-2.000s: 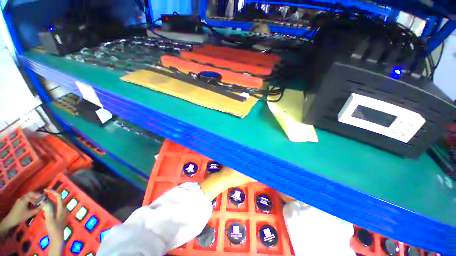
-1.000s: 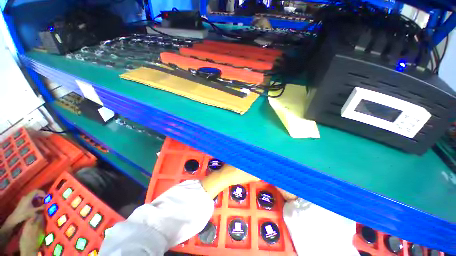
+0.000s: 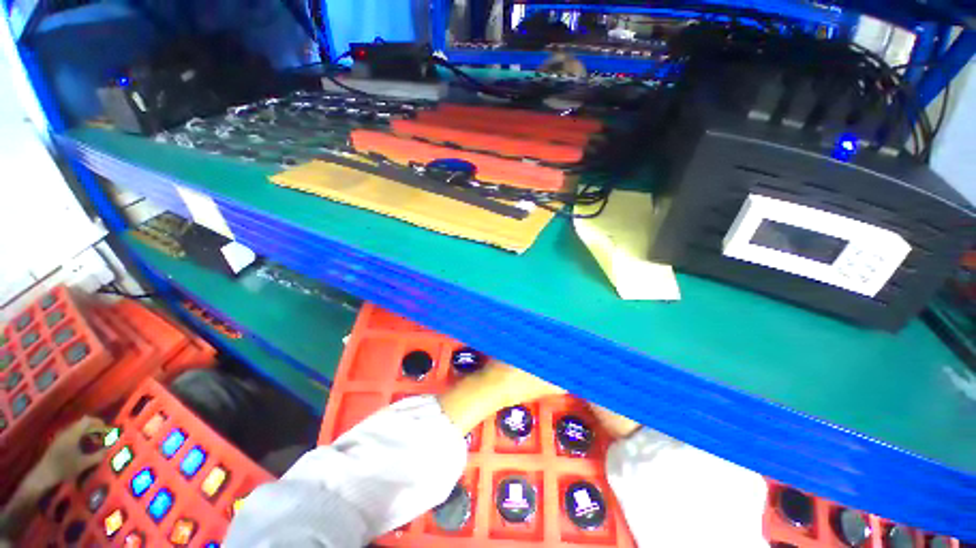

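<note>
A red-orange compartment tray (image 3: 359, 401) lies partly under the shelf edge and holds round smartwatch units, one per pocket. Several, such as the unit (image 3: 516, 499) in the lower row, show a small white logo; the unit at the upper left (image 3: 416, 365) is dark. My left hand (image 3: 498, 394) reaches over the tray; its wrist shows, but the fingers are hidden under the shelf edge. Only a sliver of my right hand (image 3: 615, 422) shows between the shelf edge and its pale sleeve. What either hand holds is hidden.
Above the tray is the blue shelf edge (image 3: 428, 313). On the green shelf are a black box (image 3: 738, 171), yellow paper (image 3: 631, 257), a cardboard strip (image 3: 412, 203), flat red trays and cables. At left, a coworker's hand (image 3: 64, 460) is beside a tray (image 3: 230, 460) of lit square units.
The upper-left round unit's logo has gone dark since two seconds ago. The coworker's hands have shifted and the square screens' colours have changed. My arms have hardly moved.
</note>
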